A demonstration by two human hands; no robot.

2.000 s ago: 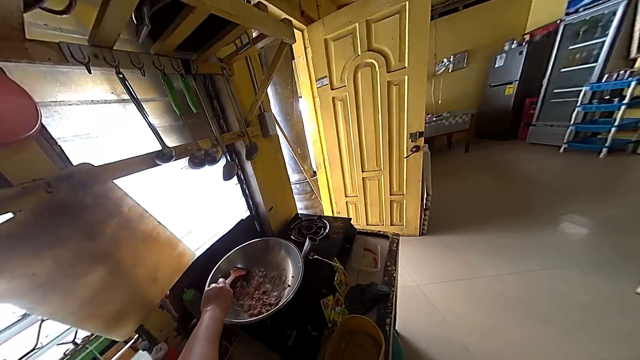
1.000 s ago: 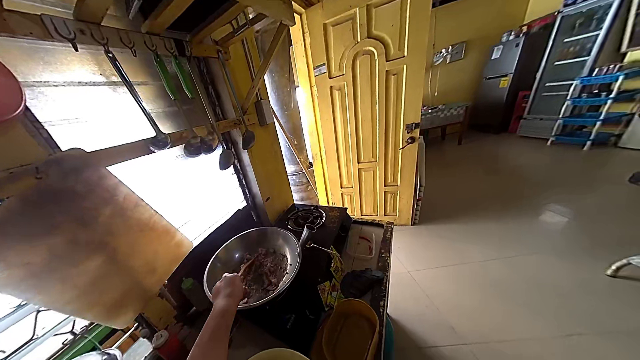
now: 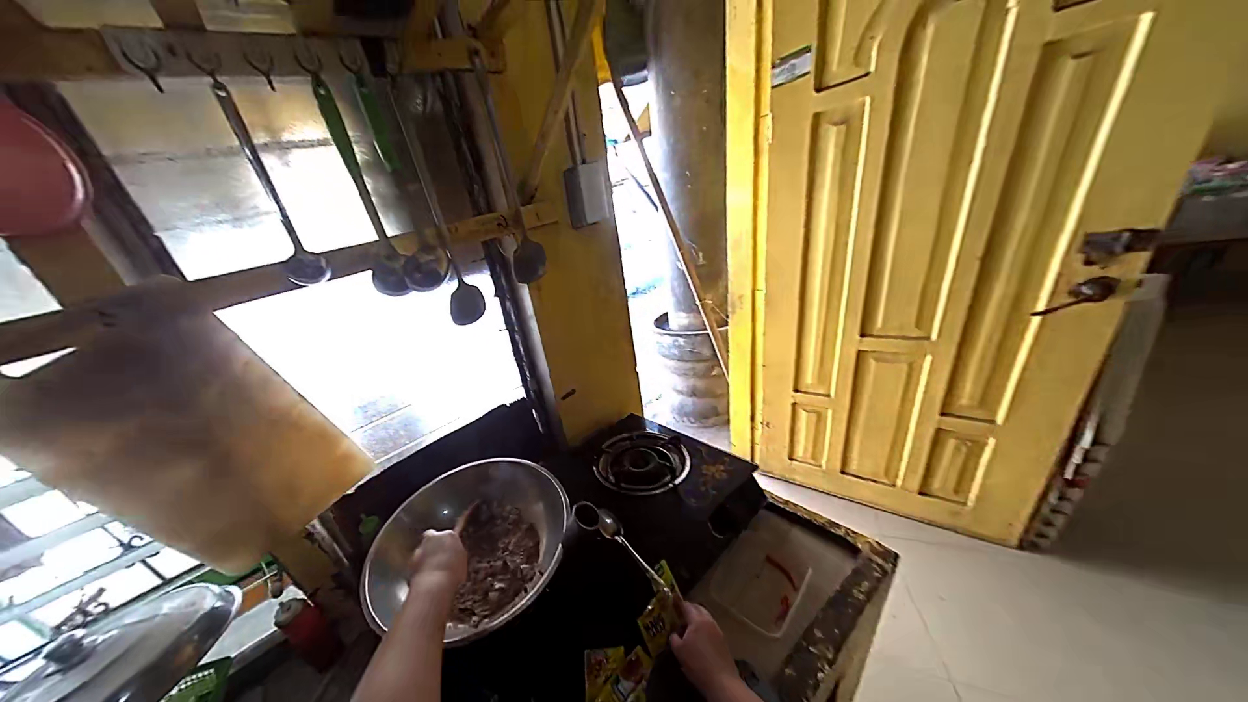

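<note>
My left hand [image 3: 440, 561] grips a wooden spoon or spatula [image 3: 470, 522], its end in browned meat pieces [image 3: 499, 561] inside a wide metal wok [image 3: 390, 546]. The wok sits on the left side of a black gas stove [image 3: 585, 585]. To its right, my right hand [image 3: 694, 639] is closed on a yellow seasoning packet [image 3: 658, 622] that bears writing. A metal spoon [image 3: 634, 554] slants up from the packet toward the wok's ring handle; whether my fingers also hold the spoon cannot be told. More yellow packets [image 3: 616, 675] lie just below.
An unused burner [image 3: 643, 463] is behind the wok's right side. A plastic container [image 3: 760, 583] with red pieces rests on the counter at right. Ladles [image 3: 308, 267] hang above from a rack. A glass lid [image 3: 127, 648] and a red can [image 3: 304, 629] are at lower left.
My right hand has come into view at the lower right with a packet. My left hand has stayed at the wok with the utensil. The view has turned left and moved closer.
</note>
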